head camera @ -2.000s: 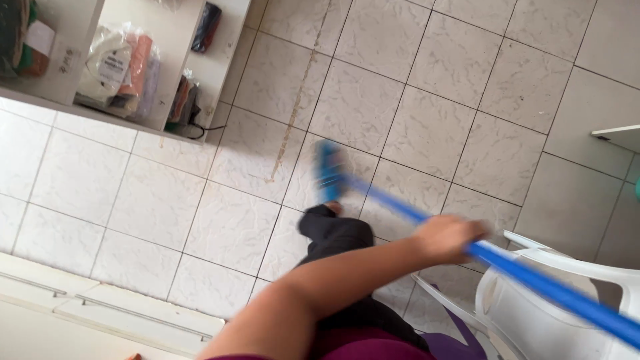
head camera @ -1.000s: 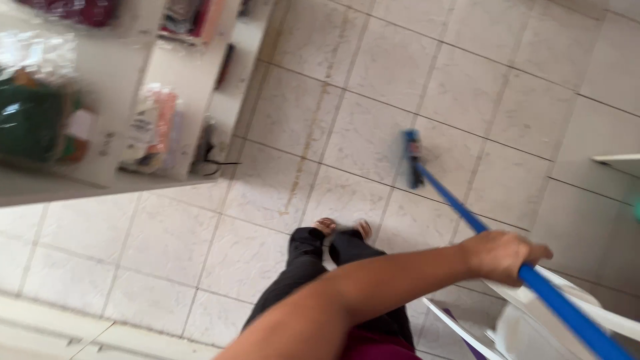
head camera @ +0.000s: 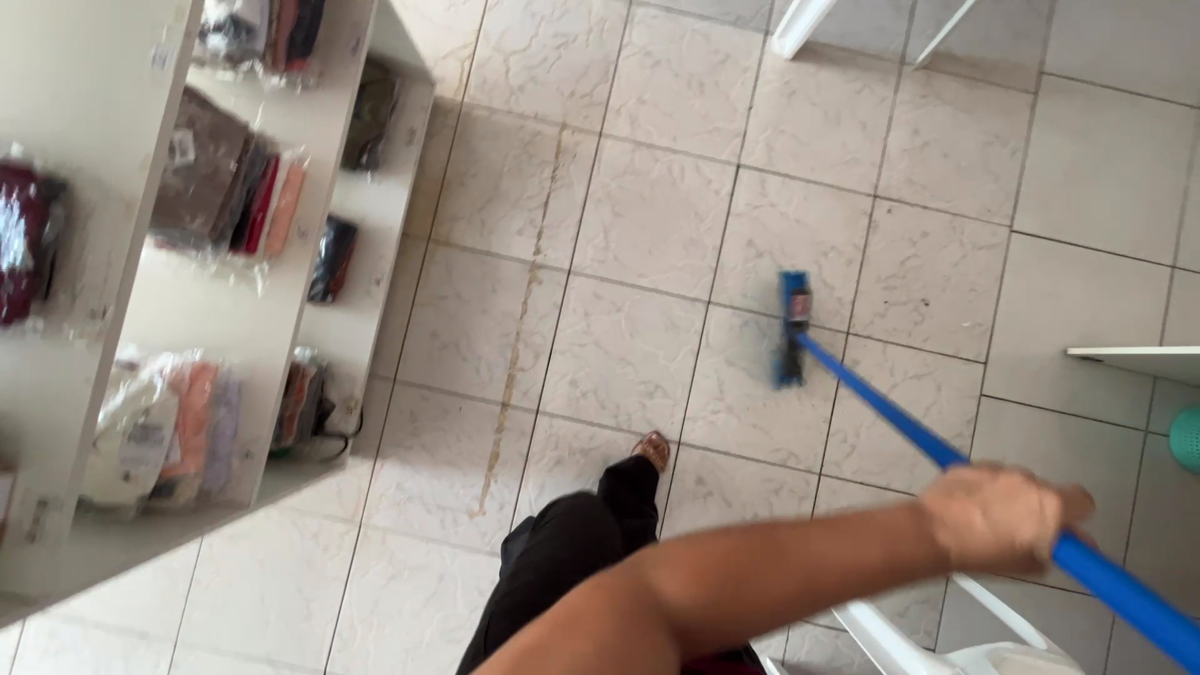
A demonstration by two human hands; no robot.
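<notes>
My left hand (head camera: 1003,520) is closed around the blue pole (head camera: 881,403) of a long-handled floor-cleaning tool, at the lower right. The narrow blue and dark head (head camera: 795,328) is on the tiled floor (head camera: 647,206), right of centre. Slight blur hides whether it is a broom or a squeegee. The upper pole runs out of view at the lower right corner. My right hand is not in view. My forearm crosses in front of my dark trousers (head camera: 562,553), and one foot in a sandal (head camera: 652,450) shows beyond them.
White shelving (head camera: 361,281) with plastic-wrapped folded textiles (head camera: 202,169) stands at the left. A white plastic chair (head camera: 891,642) is close below my hand. White furniture legs (head camera: 802,23) show at the top, a white panel edge (head camera: 1130,354) at the right. A brownish line (head camera: 516,356) marks the floor.
The tool head has moved right, away from my feet, since the earliest frame. My left hand has stayed on the pole. Both feet showed one second ago; one shows now.
</notes>
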